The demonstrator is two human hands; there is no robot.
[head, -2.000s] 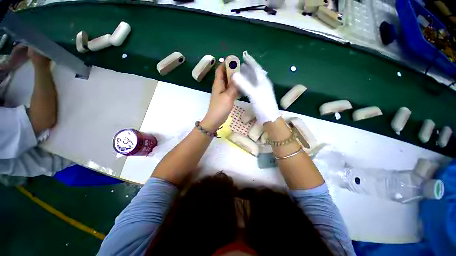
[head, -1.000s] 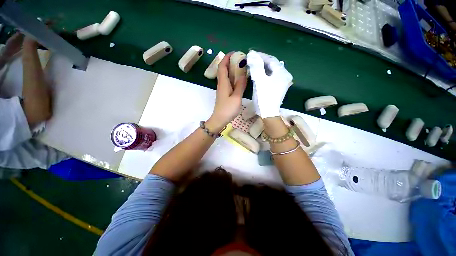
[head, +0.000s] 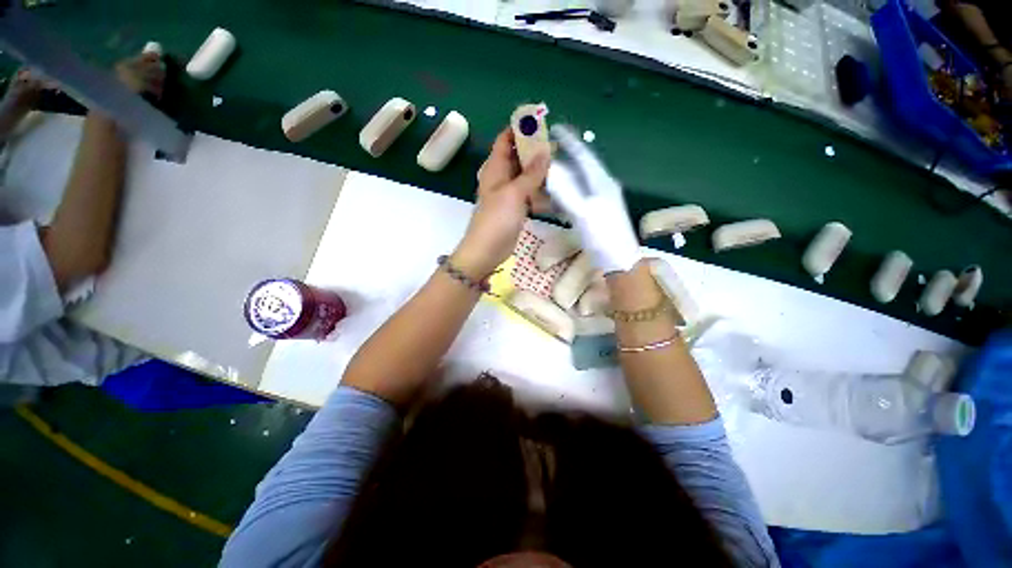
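My bare left hand (head: 505, 194) holds a cream plastic housing (head: 529, 128) upright over the near edge of the green conveyor belt. A dark round spot shows near its top, with a small red mark beside it. My right hand (head: 588, 194) wears a white glove, is blurred and lies just right of the housing; its fingers look apart and no part shows in it. Below the hands several housings (head: 540, 314) lie on the bench by a sheet of red marks (head: 533, 264) with a yellow edge. A grey-green block (head: 594, 352) lies near them, partly under my right wrist.
More housings (head: 442, 141) lie spaced along the green belt (head: 688, 144). A dark red can (head: 294, 310) stands left on the white bench. A clear bottle (head: 866, 402) lies at right. Another person's arm (head: 89, 200) reaches to the belt at left. A blue bin (head: 932, 89) is at upper right.
The housings on the belt have moved left. One housing that was beside my left hand now lies further left. My gloved hand has opened from its curled shape and moved slightly.
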